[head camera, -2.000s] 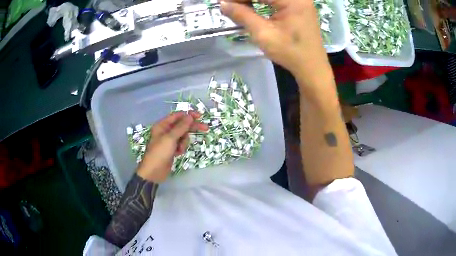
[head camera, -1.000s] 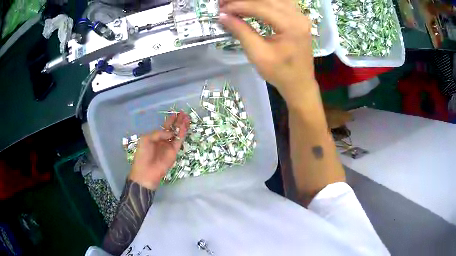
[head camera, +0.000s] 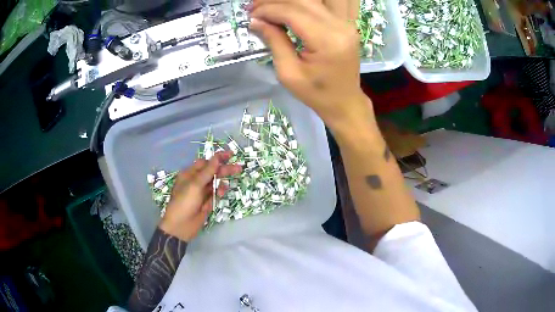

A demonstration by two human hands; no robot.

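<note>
My left hand (head camera: pixel 198 192) is low in the lap tub (head camera: pixel 125 146), palm partly up, with fingers curled and a thin pale stem between them. Loose small assemblies (head camera: pixel 268 158) with white blocks and green stems lie around and beyond it. My right hand (head camera: pixel 316 58) is at the right end of the silver fixture (head camera: pixel 188 52), thumb and fingertips close together beside the metal nest block (head camera: pixel 226 42). The hand covers the fixture's end, and whether it holds a part cannot be told.
Two bench tubs (head camera: pixel 453 76) of similar parts stand right of the fixture. An air cylinder (head camera: pixel 64 88) and dark fittings (head camera: pixel 122 49) are at its left. A green crate (head camera: pixel 88 228) with small parts is below left. A white surface (head camera: pixel 493 177) is at right.
My left hand has turned and its fingers have curled in from a more open pose over the pile. My right hand has stayed at the fixture. The whole view has shifted slightly.
</note>
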